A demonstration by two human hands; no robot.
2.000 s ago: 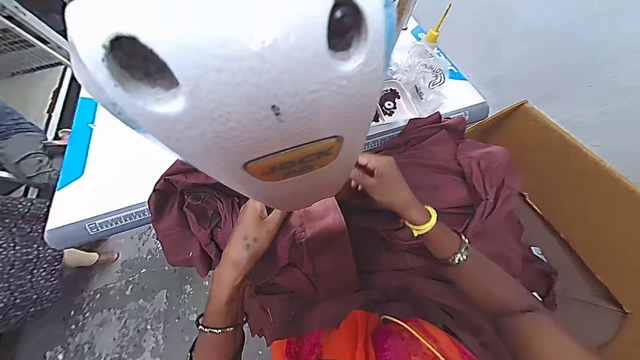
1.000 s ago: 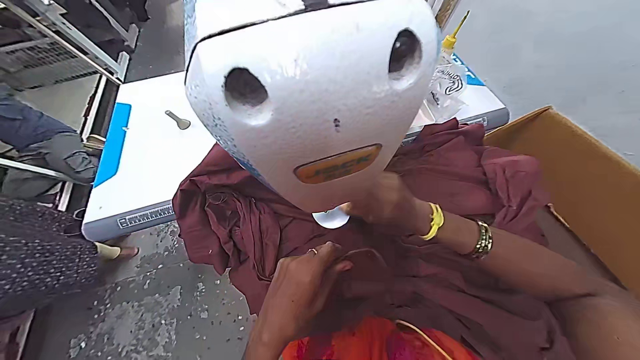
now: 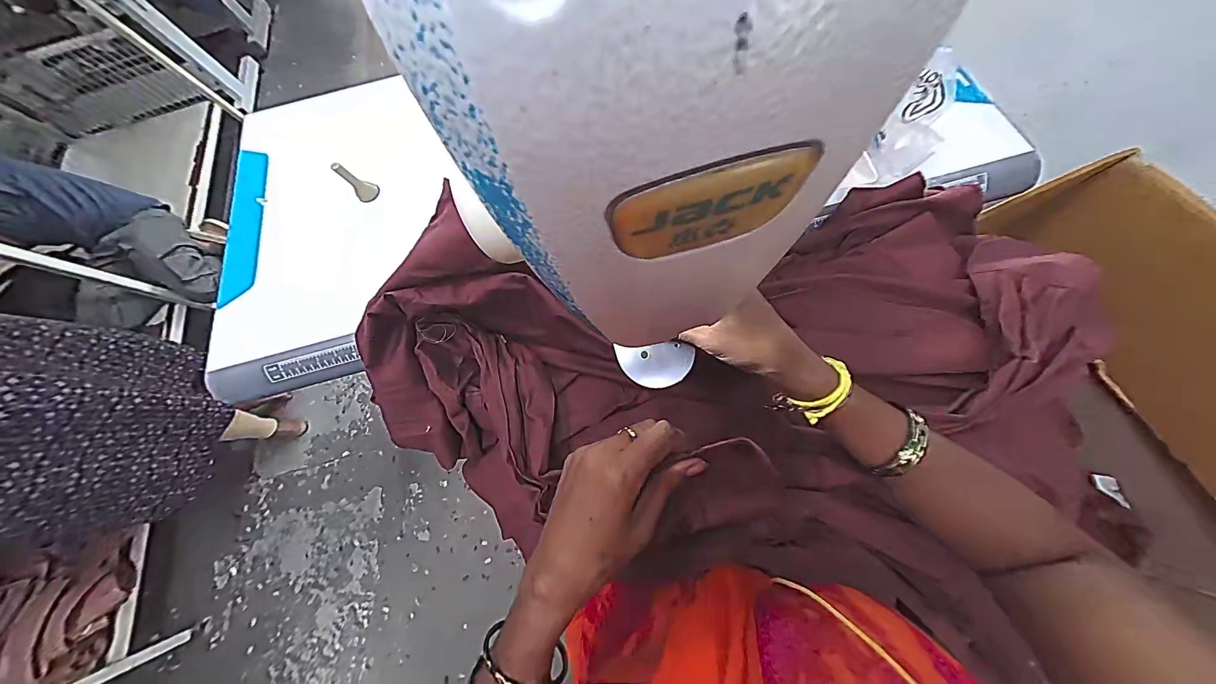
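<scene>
Maroon fabric [image 3: 513, 361] lies bunched over the sewing table's front edge and my lap, under the white head of a Jack sewing machine [image 3: 655, 114]. A round metal plate [image 3: 655, 365] shows at the lower tip of the head. My left hand [image 3: 617, 484] holds a fold of the fabric between thumb and fingers, nearer to me than the plate. My right hand [image 3: 750, 337] is just right of the plate, close against the machine head, which hides its fingertips; its grip cannot be made out.
A small metal tool [image 3: 357, 182] lies on the white sewing table [image 3: 304, 142] at left. Clear plastic packaging [image 3: 912, 123] sits behind the machine at right. An open cardboard box [image 3: 1130, 256] stands at right. At far left are a person's patterned garment [image 3: 95, 427] and metal racks.
My left hand has come away from the machine head toward my lap. The round metal plate and the small tool, both out of sight two seconds ago, now show. The view has moved closer.
</scene>
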